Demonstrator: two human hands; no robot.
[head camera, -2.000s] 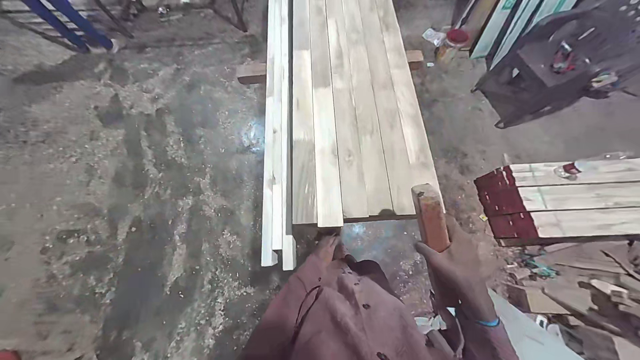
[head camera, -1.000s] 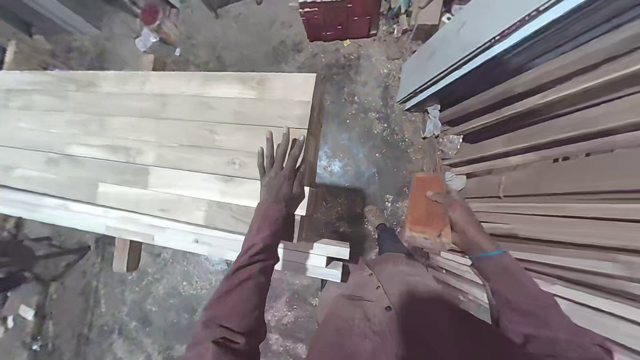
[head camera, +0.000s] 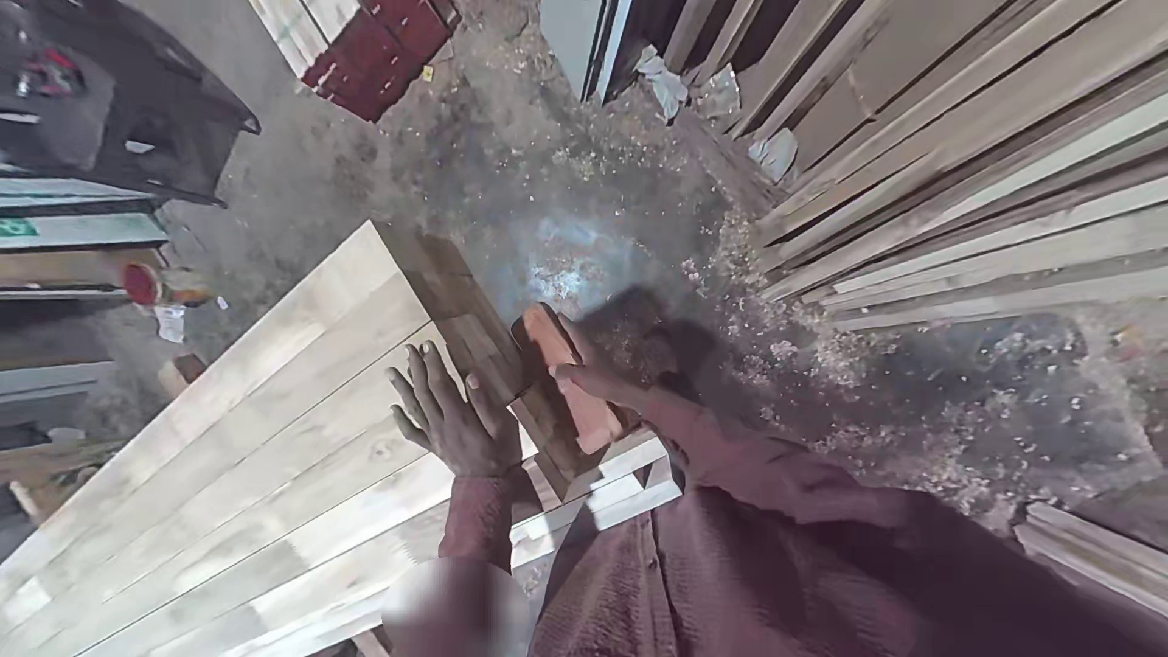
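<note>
A stack of pale wooden boards (head camera: 319, 392) lies at the left, its end faces toward the middle of the view. Flat on its top near that end rests my left hand (head camera: 456, 411), fingers spread and holding nothing. My right hand (head camera: 593, 370) grips an orange-brown block (head camera: 570, 383), whose material I cannot tell, right beside the end faces; whether the two touch is unclear. Narrow pale strips (head camera: 630, 484) stick out past the stack, close to my body. The block partly hides the end faces.
Many long boards (head camera: 949, 146) stand or lie at the upper right, with white scraps (head camera: 662, 82) near them. A board stack with red-painted ends (head camera: 383, 55) is at the top. A dark plastic chair (head camera: 164, 109) stands upper left, near a red-topped container (head camera: 141, 283). Shavings litter the concrete floor (head camera: 566, 182).
The view has turned a lot. The block in my right hand was away from the stack one second ago and is now beside its end. My left hand stays on the boards.
</note>
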